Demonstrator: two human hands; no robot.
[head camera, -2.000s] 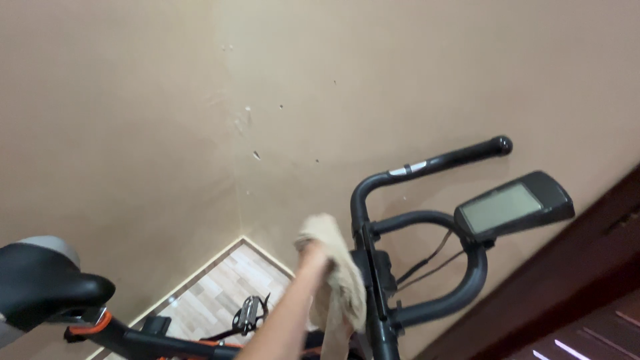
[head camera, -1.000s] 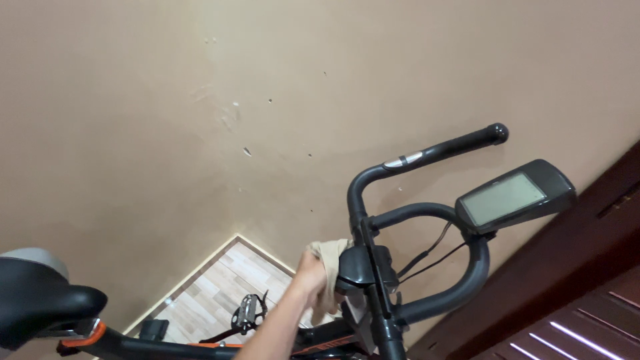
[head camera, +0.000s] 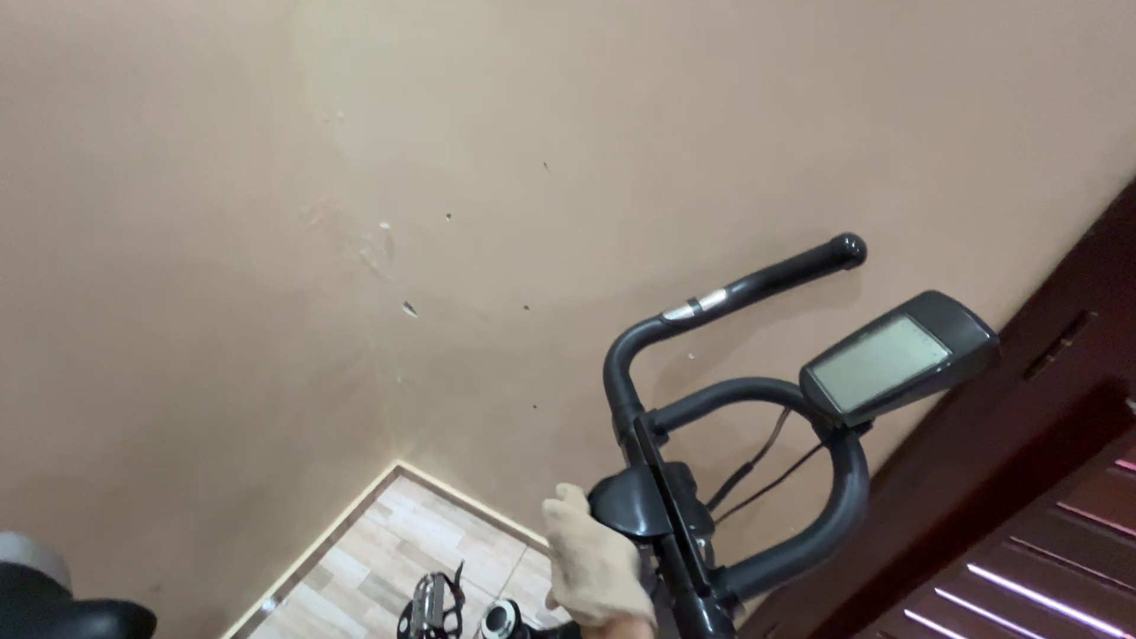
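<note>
My left hand (head camera: 612, 627), at the bottom edge, is largely covered by a beige cloth (head camera: 596, 559) that it grips. The cloth lies against the left side of a black rounded cover (head camera: 632, 504) on the handlebar post of an exercise bike. Above and to the right are the black handlebar (head camera: 754, 288), with metal contact plates (head camera: 695, 304), and a looped front bar (head camera: 848, 497). A console (head camera: 887, 359) with a grey screen sits on the loop. Two dark cables (head camera: 765, 484) run through the loop. My right hand is out of view.
The black saddle (head camera: 80, 612) shows at the lower left. A pedal (head camera: 430, 608) is above the light wood-look floor (head camera: 355, 568). Beige walls (head camera: 497, 248) with chips and small holes meet in a corner behind the bike. A dark red slatted door (head camera: 1021, 541) stands at the right.
The cloth, bunched against the cover a second ago with bare fingers and forearm showing, now covers most of the hand. The hand remains beside the cover. The view has shifted somewhat.
</note>
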